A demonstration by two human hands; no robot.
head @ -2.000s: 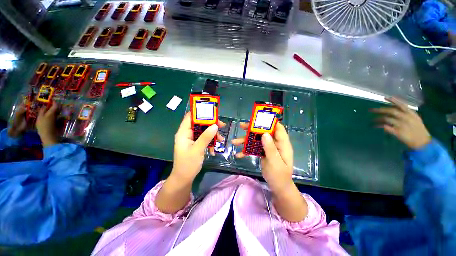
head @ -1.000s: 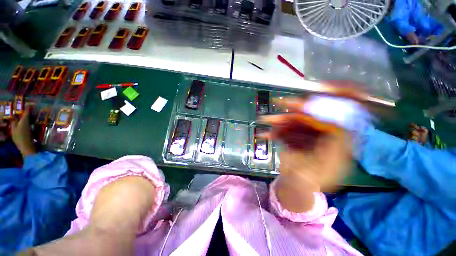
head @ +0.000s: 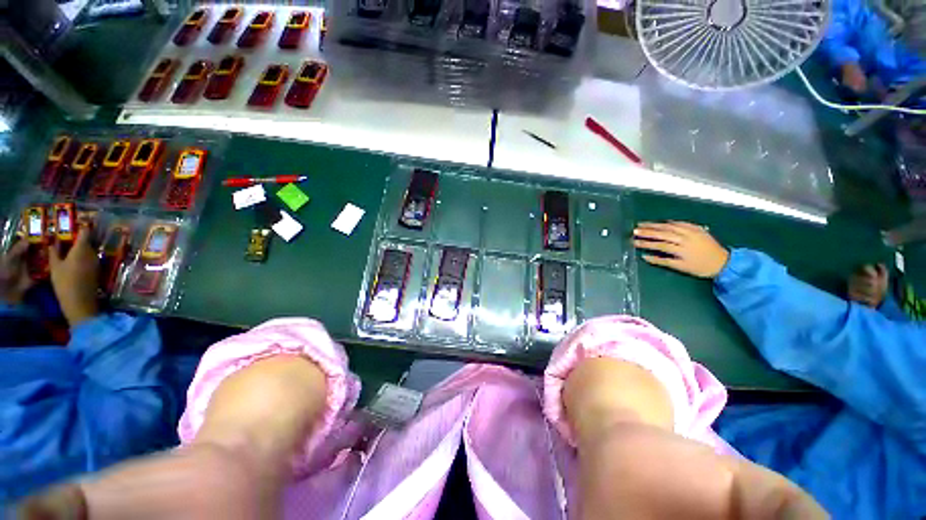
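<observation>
A clear tray (head: pixel 505 266) lies in front of me on the green mat. Several dark phones lie back side up in its pockets, one of them in the front row (head: pixel 448 284). My forearms are raised close to the camera. My left hand (head: pixel 127 490) is at the bottom left and my right hand (head: pixel 726 482) at the bottom right, both blurred and cut off by the picture's edge. Their fingertips and anything in them cannot be made out.
White squares (head: pixel 348 218), a green piece (head: pixel 292 196), a small dark block (head: pixel 259 244) and a red pen (head: pixel 264 180) lie left. Blue-sleeved workers sit both sides; the right one's hand (head: pixel 682 248) rests beside the tray. A fan (head: pixel 726 12) stands beyond.
Both hands have moved from over the tray towards me and down to the picture's edge; the two lit phones are out of sight. The right worker's hand reached in, then drew back.
</observation>
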